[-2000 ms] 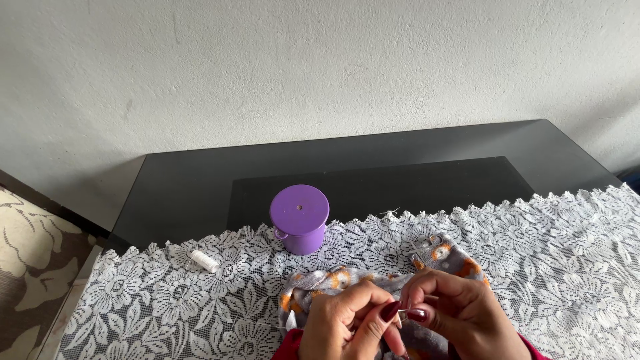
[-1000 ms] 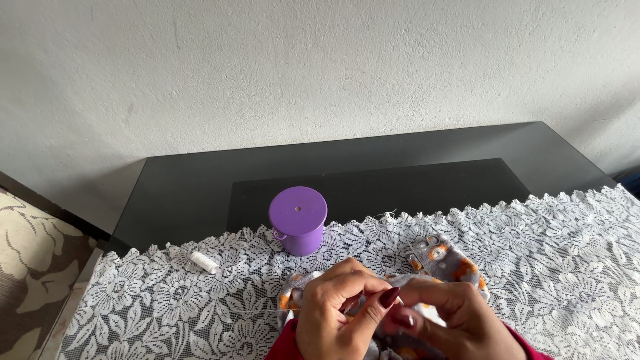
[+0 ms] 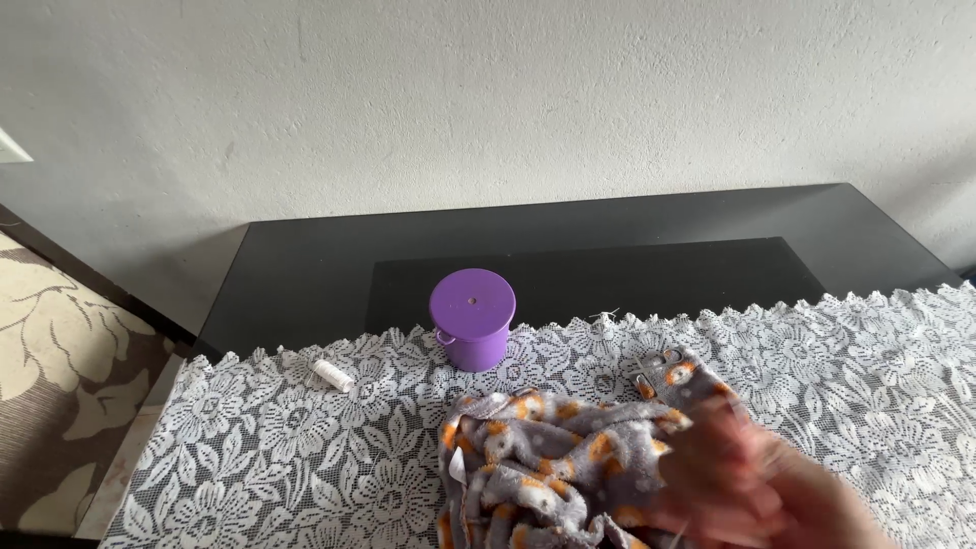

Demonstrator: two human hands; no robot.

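Grey plush fabric (image 3: 549, 465) with orange and white figures lies bunched at the bottom centre, a small white tag on its left part. My right hand (image 3: 747, 480) is over its right side, badly blurred; a thin pale strand shows by the fingers, but what they hold cannot be made out. My left hand is out of view. Small metal scissors (image 3: 648, 374), partly seen, appear to lie at the fabric's upper right corner. A white thread spool (image 3: 332, 376) rests on its side to the left.
A purple lidded container (image 3: 473, 320) stands behind the fabric on a white lace cloth (image 3: 305, 457). The cloth covers the front of a dark glossy table (image 3: 579, 229), against a white wall. A patterned sofa or cushion (image 3: 61, 366) is at left.
My left hand has gone out of view, and my hands are no longer together. My right hand has moved right, uncovering more of the plush fabric.
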